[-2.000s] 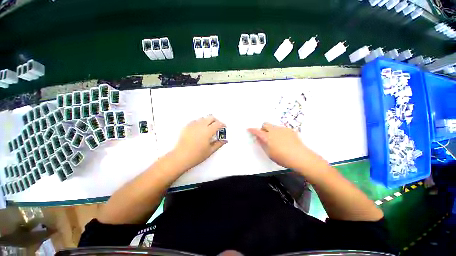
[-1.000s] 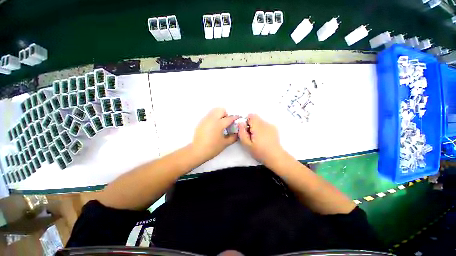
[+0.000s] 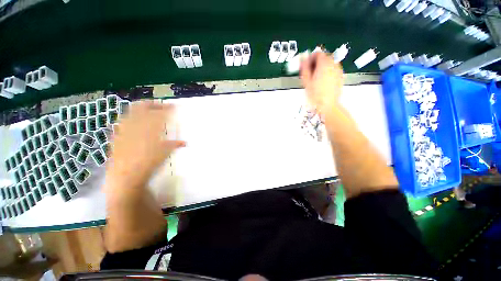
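My right hand is over the near edge of the green belt, its fingers on a blurred white adapter. My left hand is blurred, over the right side of the group of open housings at the left; its thumb is spread, and whether it holds anything is hidden. The open white housings with dark green insides stand in close rows on the white worktop. A loose pile of small white parts lies on the worktop beside my right forearm.
The green belt carries grouped housings and white adapters with pins. A blue bin of small white parts stands at the worktop's right end, with another blue bin beyond it. The worktop's front edge is near my body.
My hands have parted from the worktop's middle. The right moved up to the belt with a white adapter; the left moved left to the housings.
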